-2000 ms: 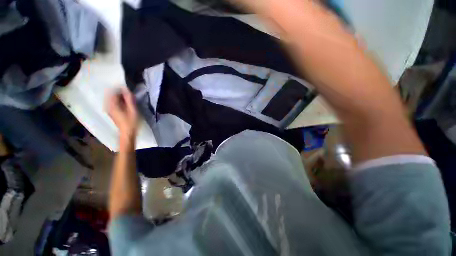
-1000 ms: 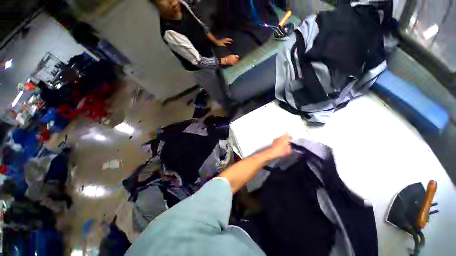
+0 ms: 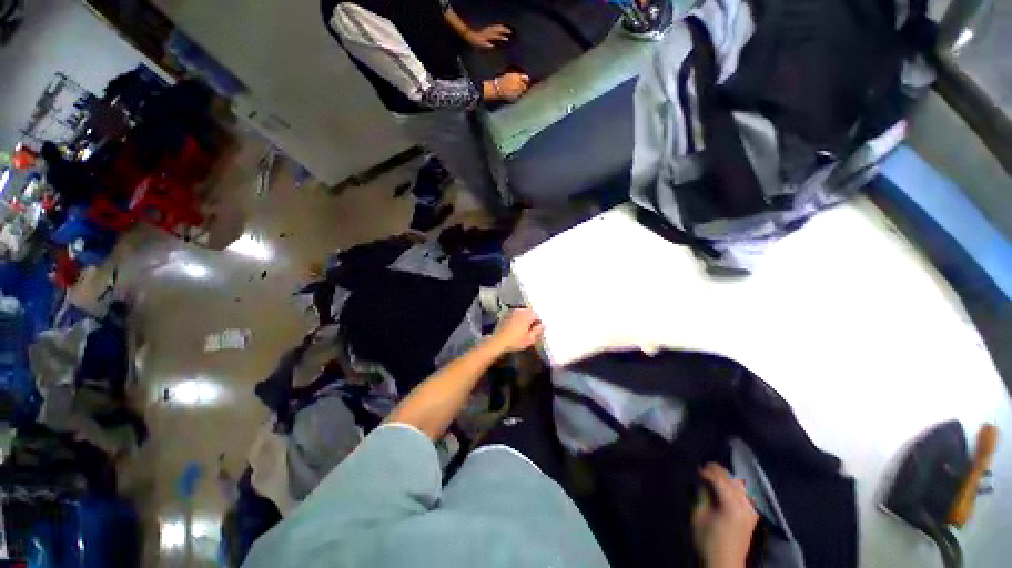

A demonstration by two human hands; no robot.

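Observation:
A black garment (image 3: 655,488) with grey fusible patches lies over the near end of the white ironing table (image 3: 710,316) and hangs past its near edge. My left hand (image 3: 519,331) is at the table's left edge, just beyond the garment's upper left corner. Its fingers are curled, and I cannot tell if they hold cloth. My right hand (image 3: 724,508) is low on the black cloth beside a grey strip. Its fingers are bent, and their grip is unclear. The steam iron (image 3: 930,472) with its orange handle rests on the table at the right.
A heap of black and grey garments (image 3: 777,111) lies at the table's far end. More cloth (image 3: 405,322) is piled below on the left. A blue padded bar (image 3: 954,211) runs along the right. A person's hand (image 3: 507,87) rests at the green-edged neighbouring board (image 3: 566,105).
Since a second ago my left hand has moved left and away from the garment's upper part. The garment lies lower and flatter. My right hand has come into view on it.

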